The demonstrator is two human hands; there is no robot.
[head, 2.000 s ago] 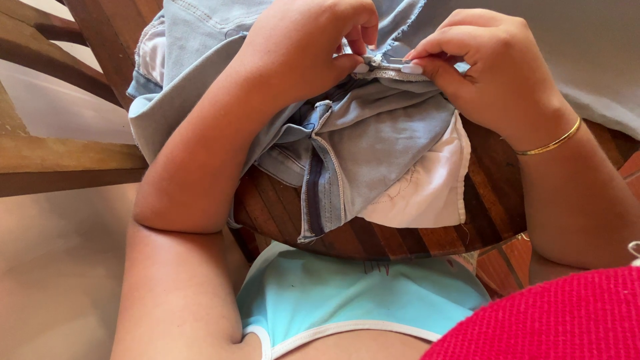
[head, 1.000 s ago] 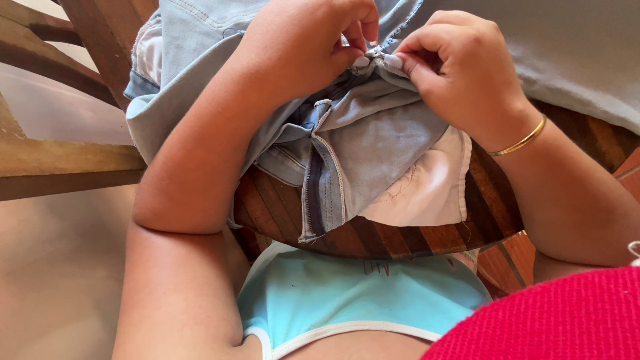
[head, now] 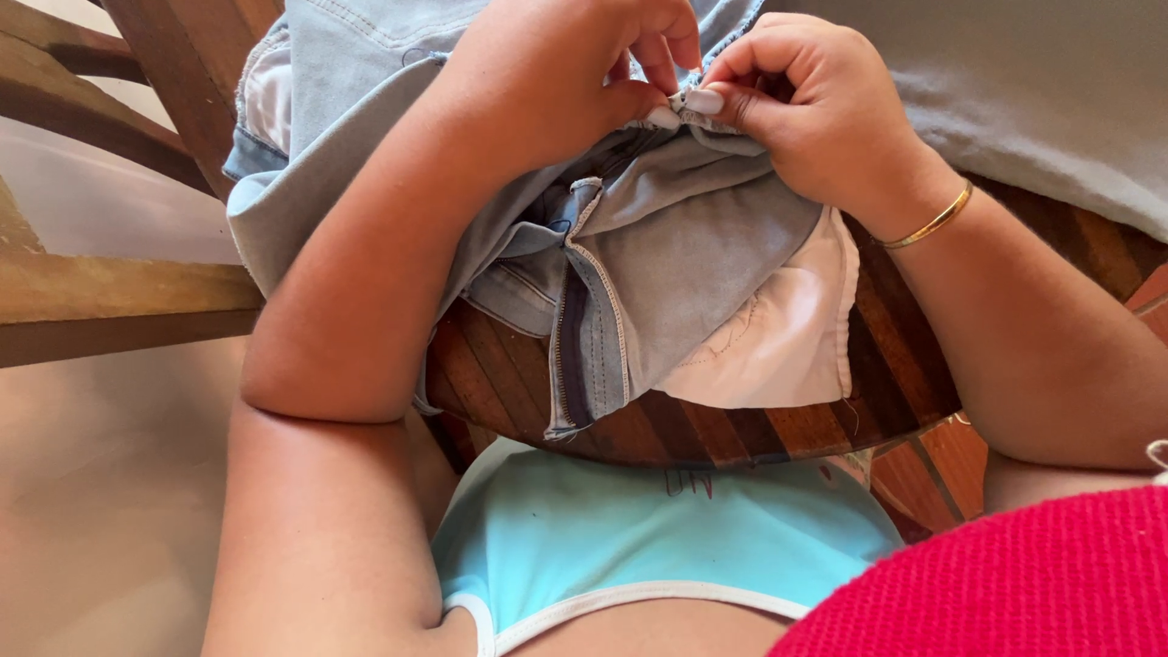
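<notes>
A light blue-grey denim garment [head: 703,246] lies bunched over the table, with a metal zipper [head: 568,356] and a pale pocket lining [head: 776,338] hanging toward the near edge. My left hand [head: 584,82] pinches a frayed seam of the denim between thumb and fingers. Close beside it, my right hand [head: 803,100] pinches the same seam, the two thumbs nearly touching. Something small and pale shows between the thumbnails; what it is cannot be told. A gold bracelet [head: 931,219] circles my right wrist.
The round striped wooden table [head: 712,433] is right in front of my body. Wooden chair parts [head: 119,292] stand at the left. More grey cloth [head: 1040,100] covers the table at the upper right. Red fabric [head: 1004,575] fills the lower right corner.
My right hand has moved left, closer to my left hand, since two seconds ago. A thin, light-coloured item seen between the hands then is no longer distinct. The hanging denim has stayed put.
</notes>
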